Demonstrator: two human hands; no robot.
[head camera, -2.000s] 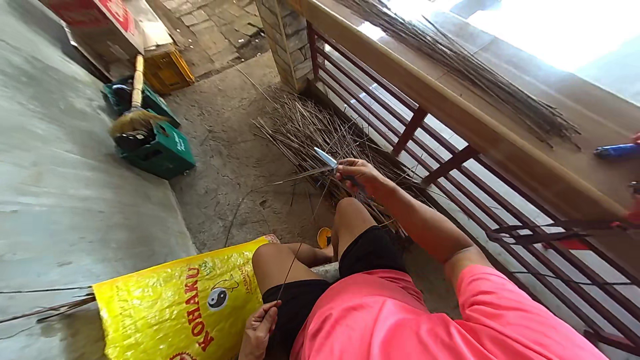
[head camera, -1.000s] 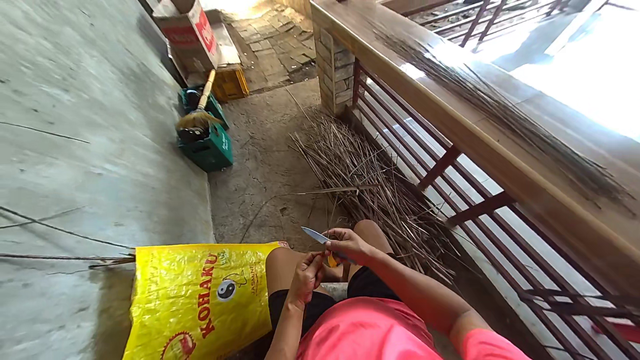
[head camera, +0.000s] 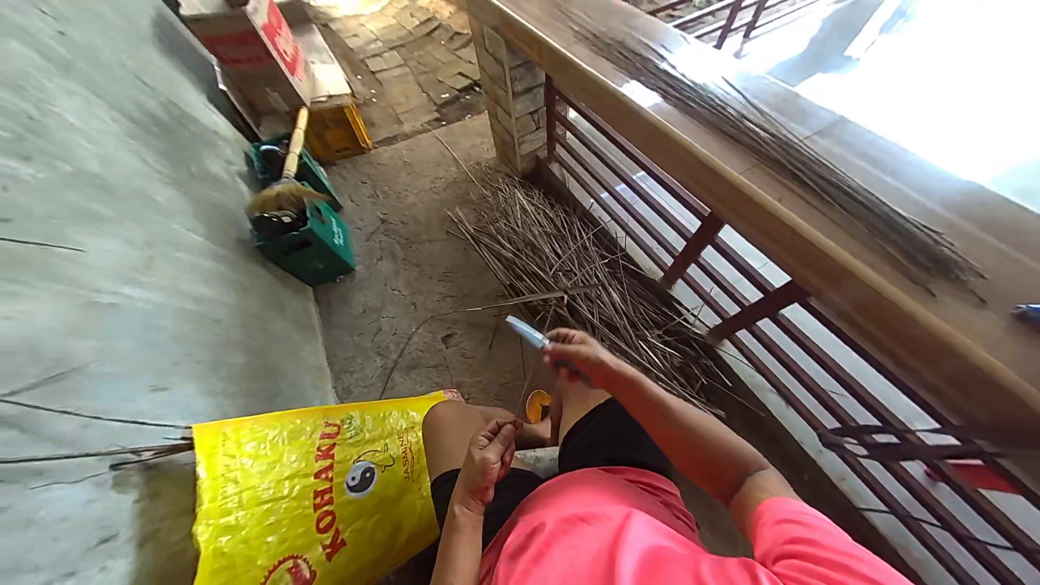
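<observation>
My right hand (head camera: 578, 357) grips a knife (head camera: 528, 332), its pale blade pointing up and left above my knees. Lower and to the left, over my thigh, my left hand (head camera: 490, 459) pinches a thin strand (head camera: 525, 386), which runs upward and is hard to make out. Past the knife, a large heap of thin dry sticks (head camera: 581, 276) lies on the concrete floor along the railing. A yellow printed sack (head camera: 317, 487) lies beside my left thigh, with several thin sticks (head camera: 97, 453) jutting out at its left edge.
Along the left wall stand green crates (head camera: 313, 248) with a broom (head camera: 292, 158), a yellow crate (head camera: 337, 130) and cardboard boxes (head camera: 256, 57). On the right, more thin sticks (head camera: 764, 138) lie on the ledge (head camera: 731, 195) above the metal railing (head camera: 691, 248).
My hands were close together over my lap a second ago. Now they are apart, the right hand with the knife further up and to the right, the left hand lower.
</observation>
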